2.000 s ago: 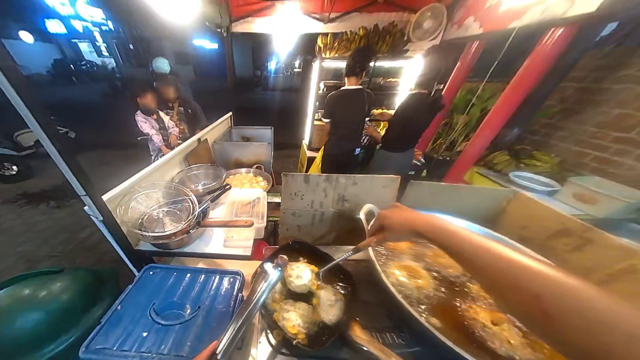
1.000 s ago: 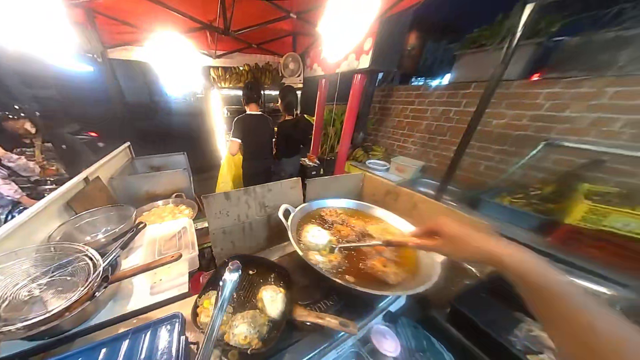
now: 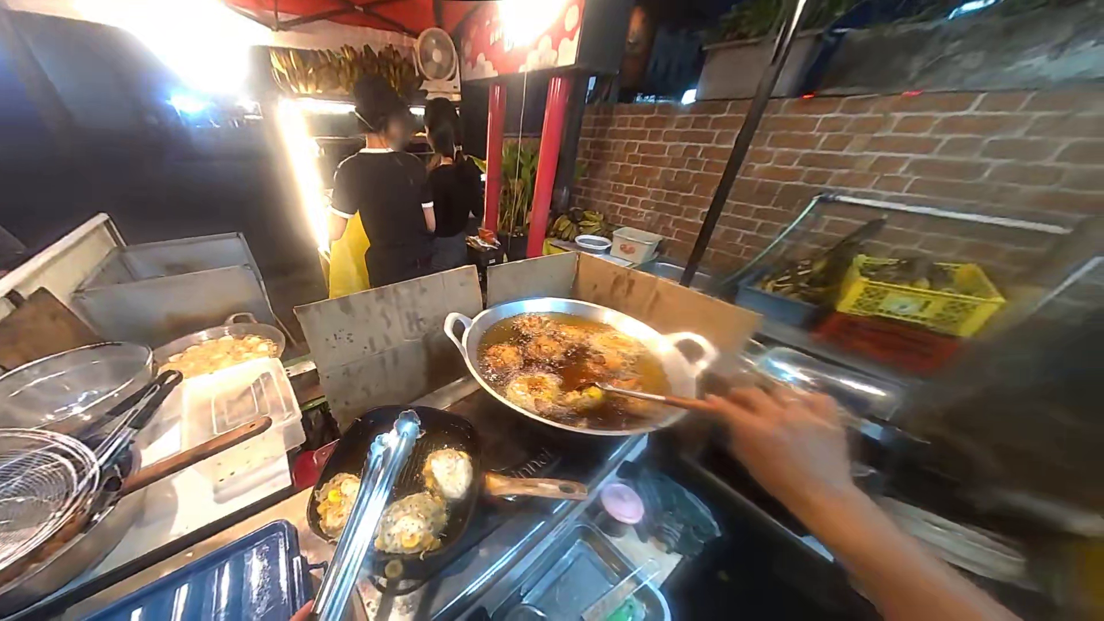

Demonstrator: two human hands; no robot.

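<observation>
My right hand [image 3: 789,435] holds the wooden handle of a metal spoon or ladle [image 3: 638,396], whose head is in the bubbling oil of a wide two-handled metal wok [image 3: 569,427]. Several browned fritters [image 3: 545,348] fry there; a paler one [image 3: 533,391] lies near the front rim. Of my left hand [image 3: 302,612] only a fingertip shows at the bottom edge, at the end of metal tongs [image 3: 366,517]. The tongs lean over a dark square pan [image 3: 472,509] with a wooden handle, which holds several pale, battered lumps [image 3: 412,523].
Cardboard shields [image 3: 392,336] stand behind the wok. Wire strainers [image 3: 39,492], a clear plastic box [image 3: 241,414] and a bowl of pale pieces [image 3: 220,352] are at left. A blue lid [image 3: 216,586] and a clear tray [image 3: 573,578] lie in front. Two people [image 3: 384,190] stand beyond, backs turned.
My right hand has moved the spoon from the square pan to the wok, where a pale lump was on it a second ago. The lumps in the pan are fewer. The view has turned right.
</observation>
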